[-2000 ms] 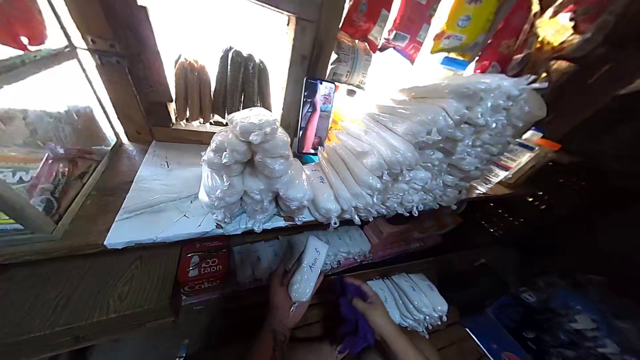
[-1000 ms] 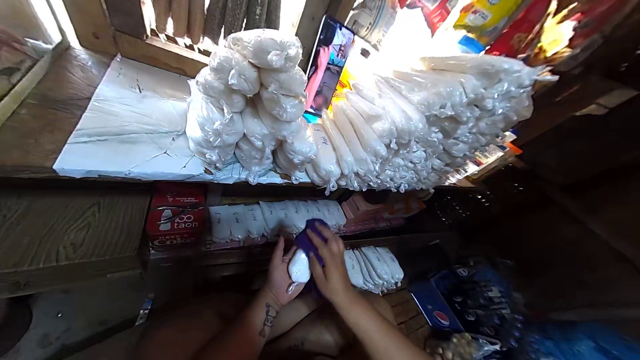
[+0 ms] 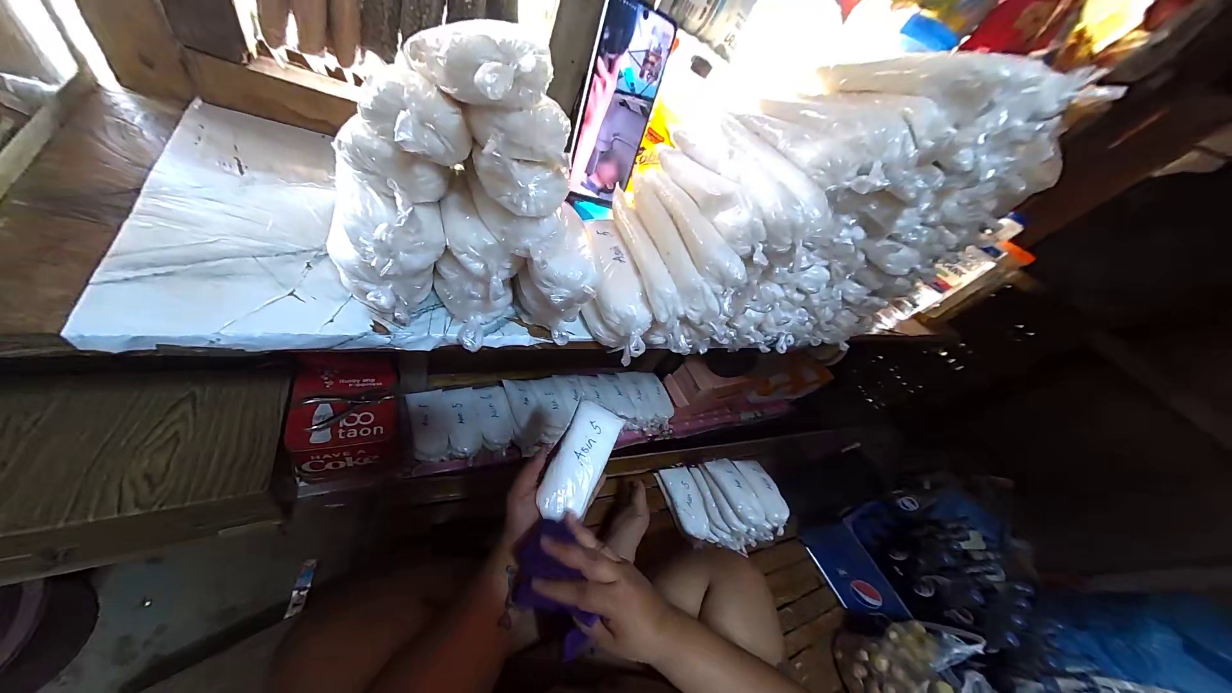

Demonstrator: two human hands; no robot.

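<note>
My left hand (image 3: 525, 505) holds a clear plastic packet of white contents (image 3: 580, 457), tilted upright, with handwriting on its face. My right hand (image 3: 597, 582) presses a purple cloth (image 3: 553, 568) against the packet's lower end. Just right of my hands, several similar packets (image 3: 722, 500) lie side by side on a slatted wooden surface. Beyond them a row of marked packets (image 3: 520, 409) lines the lower shelf. Above, on the counter, are a stack of knotted bags with white contents (image 3: 395, 221) and a large pile of long, thin bags (image 3: 818, 202).
A phone (image 3: 621, 106) leans upright behind the bags on the white countertop (image 3: 202, 250). Scissors (image 3: 342, 409) rest by a red Coke box (image 3: 342, 438). At the lower right are a blue Pepsi crate (image 3: 857, 568) with bottles and a plastic bag of small items (image 3: 895, 659).
The purple cloth, at the packet's upper part a second ago, is now at its lower end, and the written face shows again. The view has moved closer to the counter since the first frame.
</note>
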